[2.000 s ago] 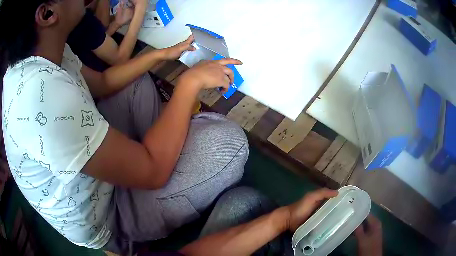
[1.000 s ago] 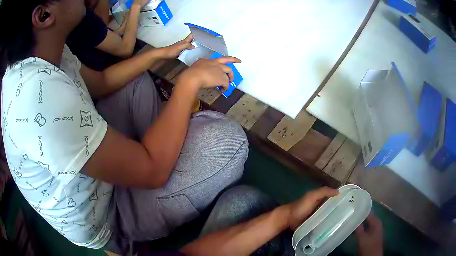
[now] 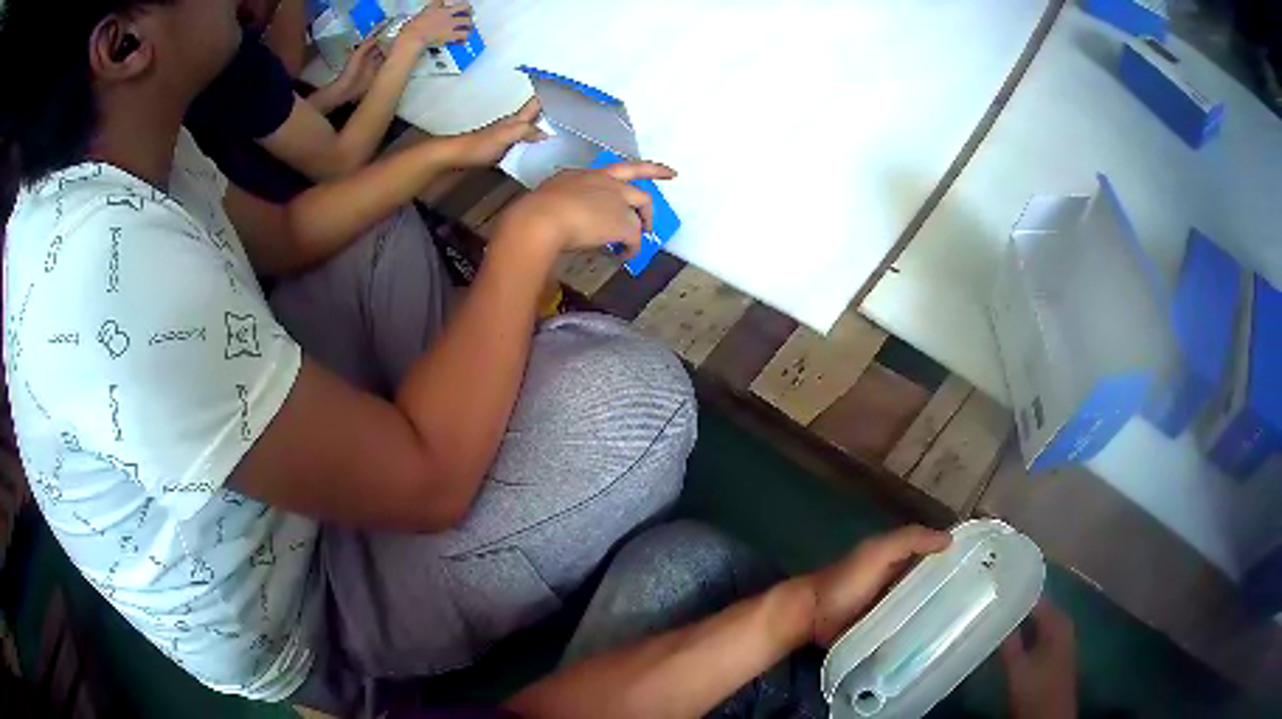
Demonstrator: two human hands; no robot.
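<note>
A white oblong housing point(image 3: 935, 632) with rounded ends is tilted at the lower right, its open side facing me. Inside are a pale recess and a small round hole at the lower end; no black fan shows. My left hand point(image 3: 875, 576) holds its upper left edge, with the fingers partly hidden behind it. My right hand point(image 3: 1040, 660) is dark and blurred at the lower right side of the housing; whether it grips the housing cannot be told.
An open carton point(image 3: 1076, 323) stands on the white table point(image 3: 787, 127) at the right, beside blue boxes point(image 3: 1244, 372). A neighbour point(image 3: 155, 379) sits at the left with both hands on a blue and white carton point(image 3: 584, 120). Wooden slats point(image 3: 816, 377) edge the table.
The housing and my hands stay almost in place; the light streak in the recess looks whiter. The farther person's hands have moved over a carton at the top left.
</note>
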